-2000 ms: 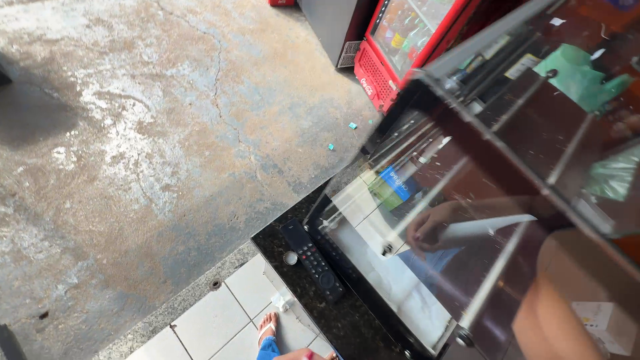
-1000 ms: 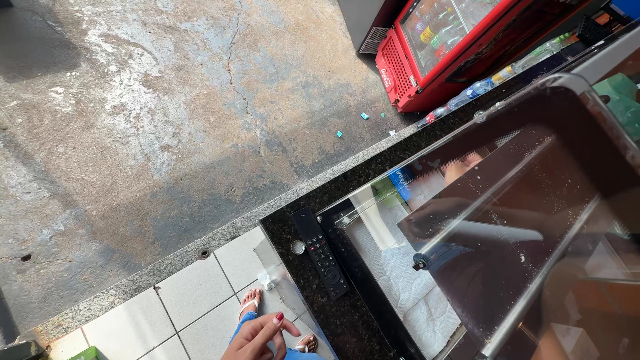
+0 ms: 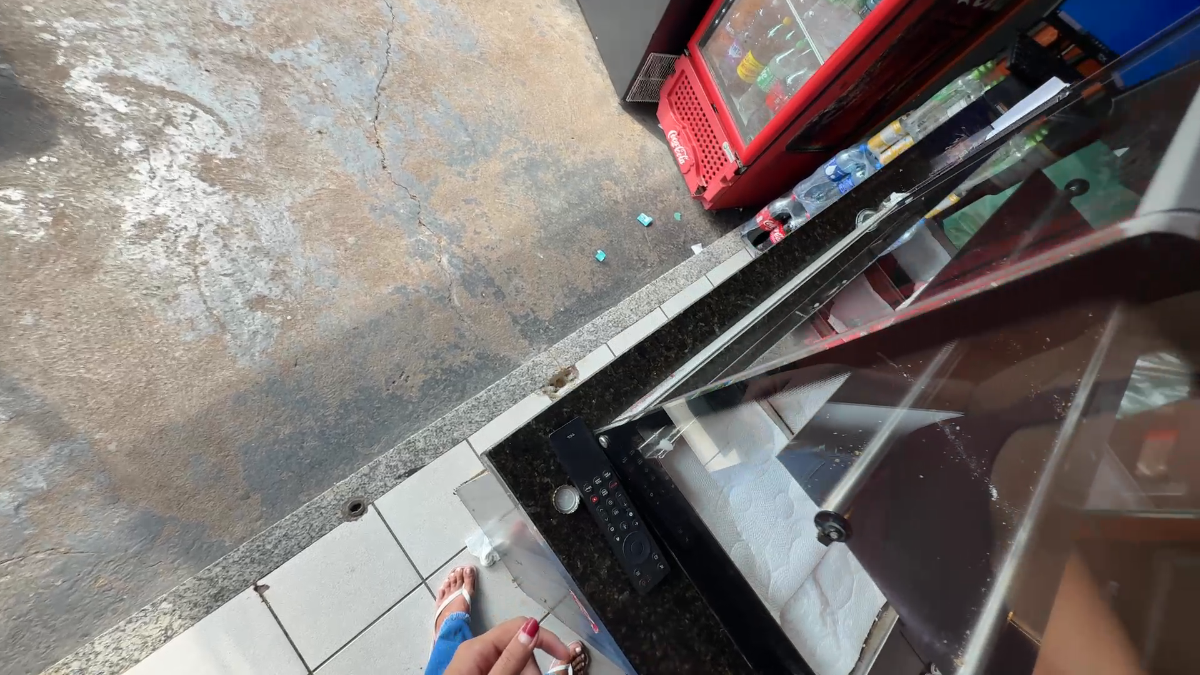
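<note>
At the bottom edge, the upper part of what looks like my left hand (image 3: 511, 649) shows, with a red nail and bent fingers; whether it holds anything is hidden. Nearby, a clear plastic sheet (image 3: 525, 553) borders the black stone counter (image 3: 530, 469). A black remote control (image 3: 609, 506) lies on the counter beside a metal bottle cap (image 3: 566, 499) and the glass display case (image 3: 937, 375). White quilted paper (image 3: 773, 525) lines part of the case. My right hand is not directly visible; a blurred skin-toned shape shows in the glass at lower right.
Feet in white sandals (image 3: 455, 595) stand on white floor tiles (image 3: 352, 572). Beyond the granite edging (image 3: 309, 525) stretches a cracked concrete floor (image 3: 281, 234). A red drinks fridge (image 3: 703, 131) and packed plastic bottles (image 3: 820, 187) are at upper right. Small blue-green scraps (image 3: 644, 219) lie on the concrete.
The hand at the bottom shows more in the frame from one second ago than two seconds ago, and remains there now. A hand seen in the glass earlier is no longer distinct. The view has shifted.
</note>
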